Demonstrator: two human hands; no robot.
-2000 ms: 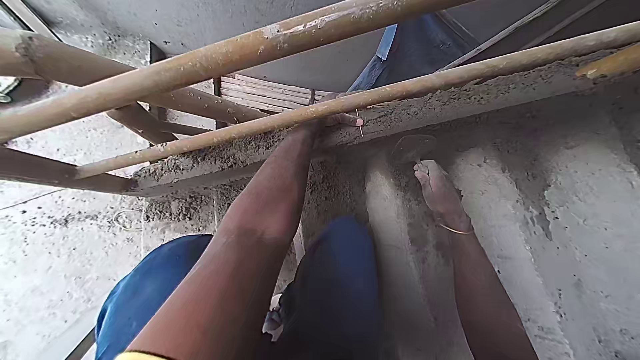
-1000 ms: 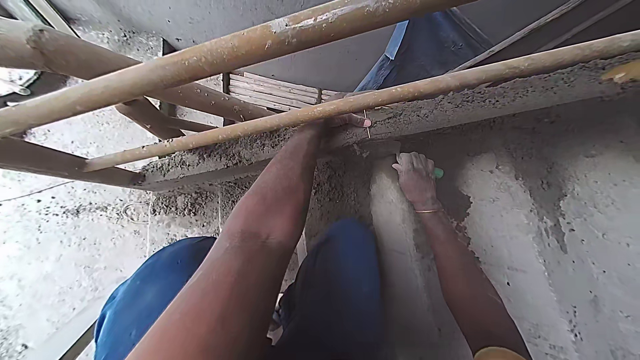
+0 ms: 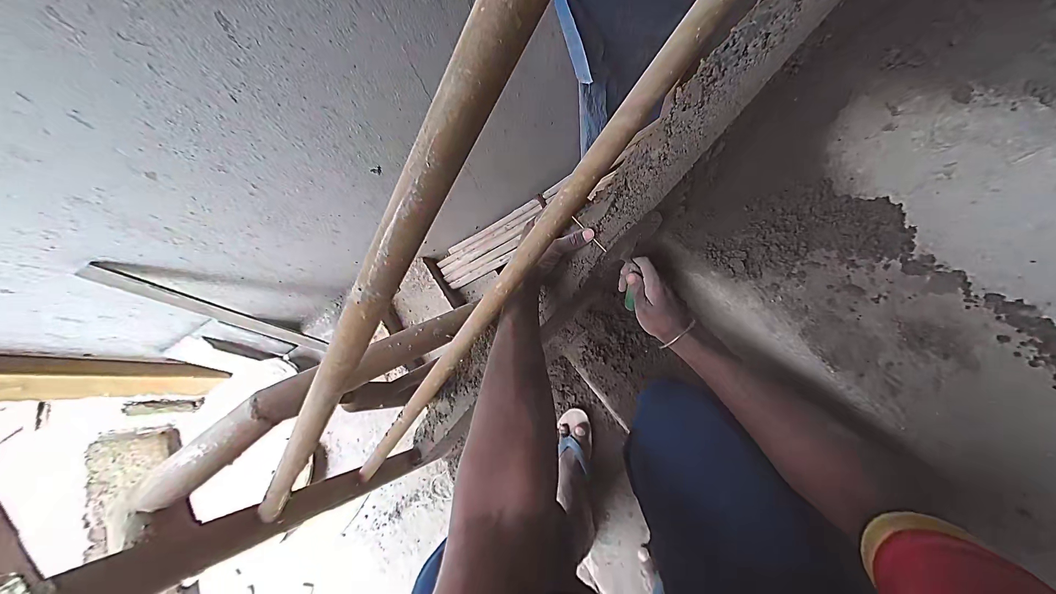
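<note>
My left hand [image 3: 565, 247] rests at the near edge of a mortar-covered board [image 3: 652, 181], partly hidden behind a thin bamboo pole [image 3: 569, 202]; its thumb shows beside a thin wire or stick [image 3: 588, 233]. Whether it grips the board cannot be told. Just right of the board, my right hand [image 3: 656, 301] is closed around a green handle [image 3: 630, 298]. The tool's working end is hard to make out; it lies near the board's side. Rough wet mortar [image 3: 792, 231] covers part of the grey surface to the right.
A thick bamboo pole [image 3: 412, 190] crosses above the left side. More poles [image 3: 280, 404] meet at lower left. A slatted wooden piece [image 3: 491, 243] lies behind them, with blue cloth [image 3: 592, 107] beyond. My sandalled foot [image 3: 575, 433] stands below, near my knee in blue cloth [image 3: 718, 487].
The view has turned strongly. My right hand, lower and apart from the board two seconds ago, has come close to the board's side. My left hand stays at the board.
</note>
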